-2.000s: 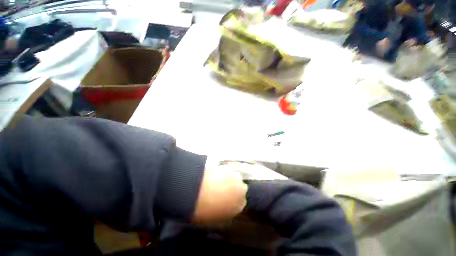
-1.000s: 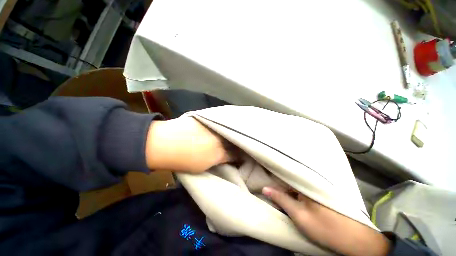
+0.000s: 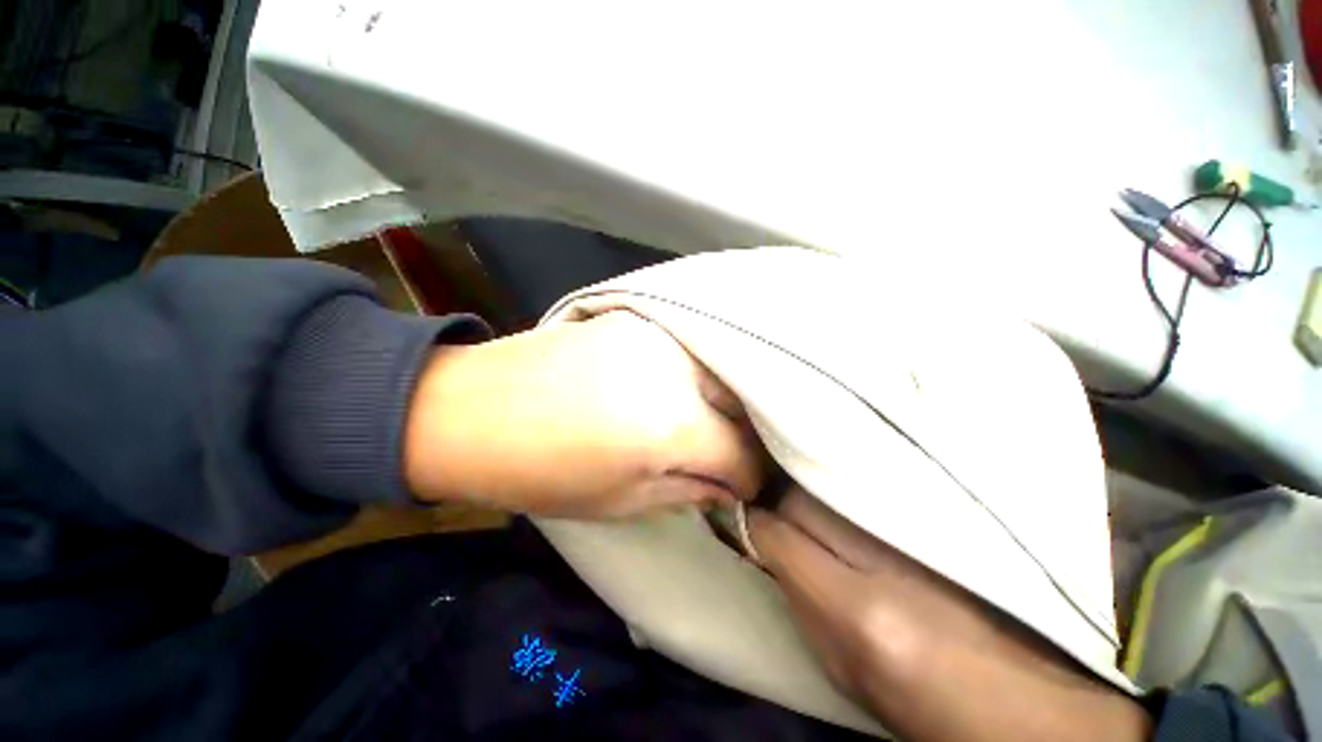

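Observation:
A cream-beige handbag lies on my dark-clothed lap, its curved mouth open towards me. My left hand reaches from the left into the mouth, its fingers hidden inside the bag. My right hand reaches in from the lower right, its fingertips also hidden. The two hands meet at the middle of the mouth. A thin light edge of cloth shows between them. What the fingers hold cannot be seen.
The white-covered table runs behind the bag. On it lie pink-handled thread snips on black cord, a green-handled tool, a pale block and a brown stick. A cardboard box stands left, grey-beige bags right.
The view has moved closer over the lap. Both hands have come together in the bag's mouth, and my right fingertips, visible a second ago, are now hidden.

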